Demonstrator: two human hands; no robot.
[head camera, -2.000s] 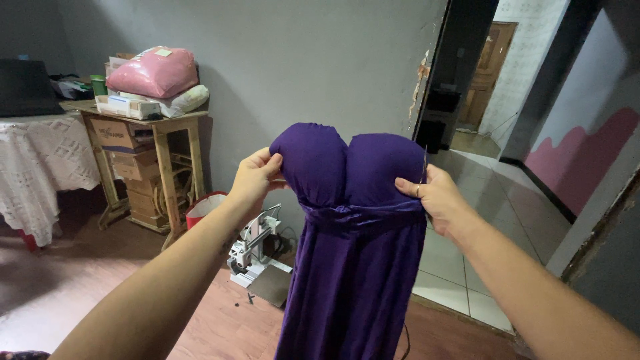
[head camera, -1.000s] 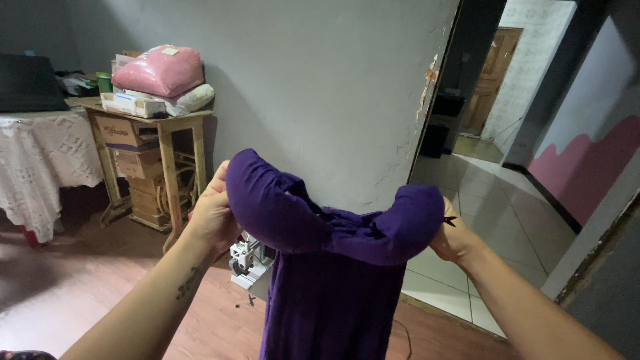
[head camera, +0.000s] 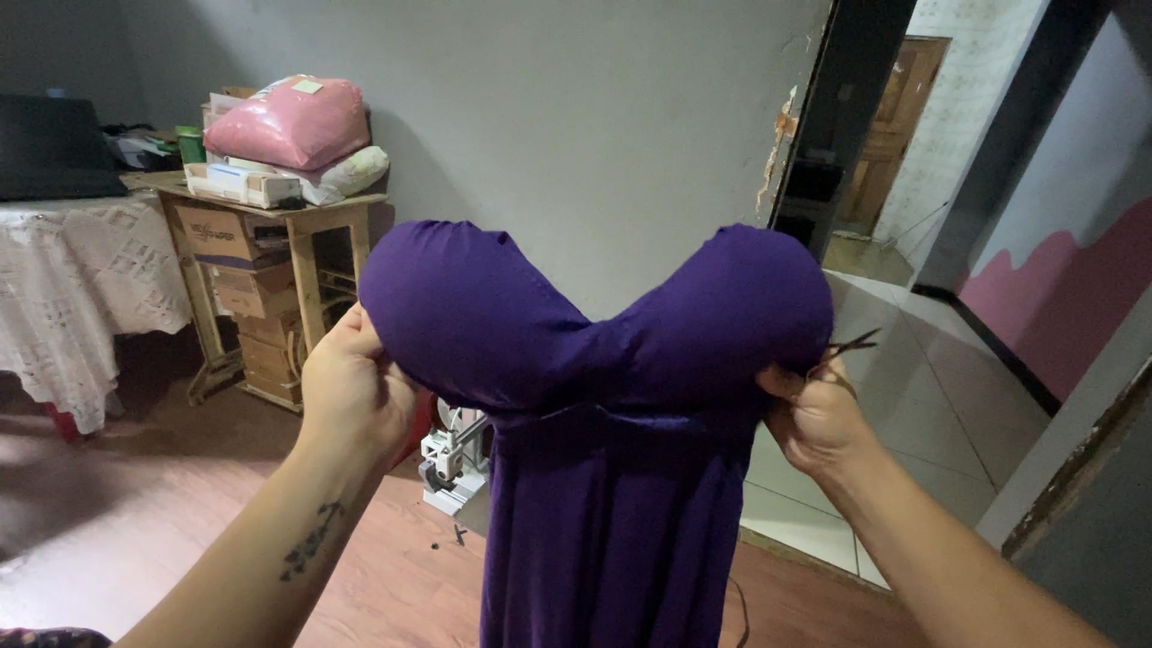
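A purple strapless dress (head camera: 612, 504) with padded, gathered cups hangs upright between my hands, its cups facing me. My left hand (head camera: 355, 387) grips the lower outer edge of the left cup, fingers partly behind the fabric. My right hand (head camera: 814, 405) pinches the outer edge of the right cup. From behind that hand stick out the thin dark tips of a small tool (head camera: 855, 342), perhaps scissors or thread snips; most of it is hidden. The hem of the dress lies outside the view.
Behind the dress, a white and grey machine (head camera: 454, 463) stands low near the floor, partly hidden. A wooden table (head camera: 346, 211) at left bears a pink bag (head camera: 292, 121) and boxes. Beside it is a lace-covered table (head camera: 67, 270) with a laptop (head camera: 58, 148). A doorway opens at right.
The cups, folded forward and showing their upper opening a second ago, now stand spread and upright. Both hands still hold the dress; two seconds ago the cups were closer together.
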